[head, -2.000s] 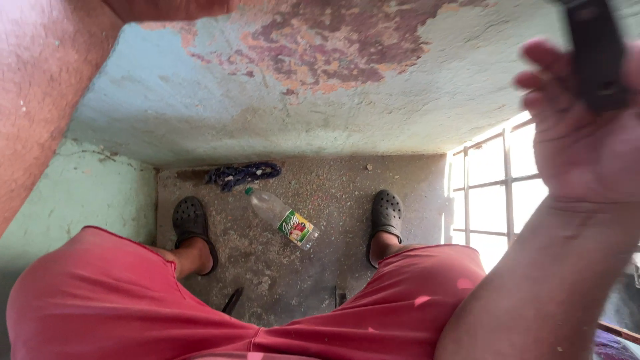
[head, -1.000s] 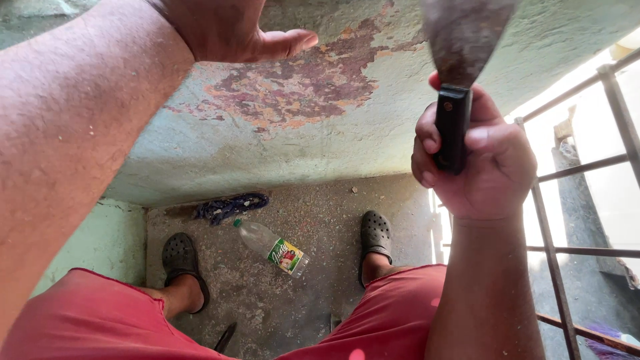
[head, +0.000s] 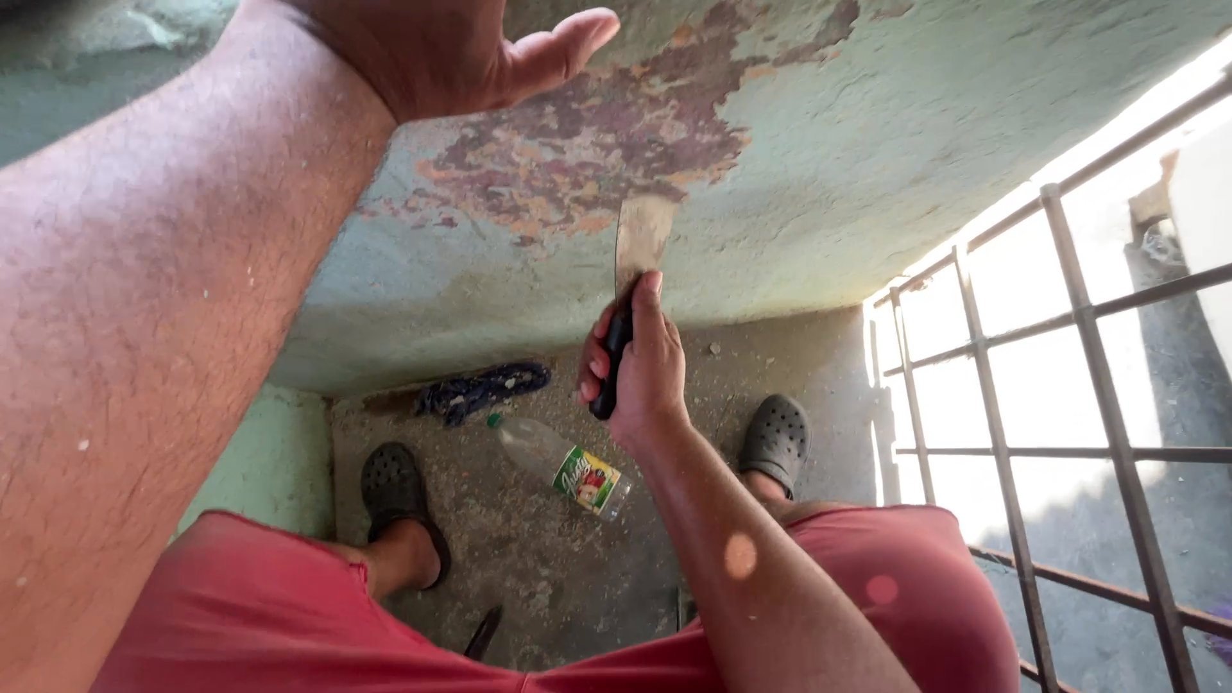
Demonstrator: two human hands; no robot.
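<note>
My right hand point(head: 650, 371) grips the black handle of a putty knife point(head: 645, 234). Its metal blade points up, with its edge at the lower border of a patch of worn paint point(head: 577, 173) on the light green-blue wall point(head: 847, 173). The patch shows purple-brown and orange layers. At the top of the view is my left hand point(head: 448, 58), thumb out and apart, by the upper left of that patch. Its other fingers are cut off by the frame edge; I see nothing held in it.
Between my feet in dark clogs, a clear plastic bottle with a green cap point(head: 529, 448) lies on the gritty floor point(head: 481, 539). A dark blue bundle of cloth or cord point(head: 481, 390) lies along the wall base. A metal grille point(head: 1088, 318) stands at right.
My right hand has moved down and left from the right side, bringing the putty knife's blade to the worn patch. My left hand stays high in the view.
</note>
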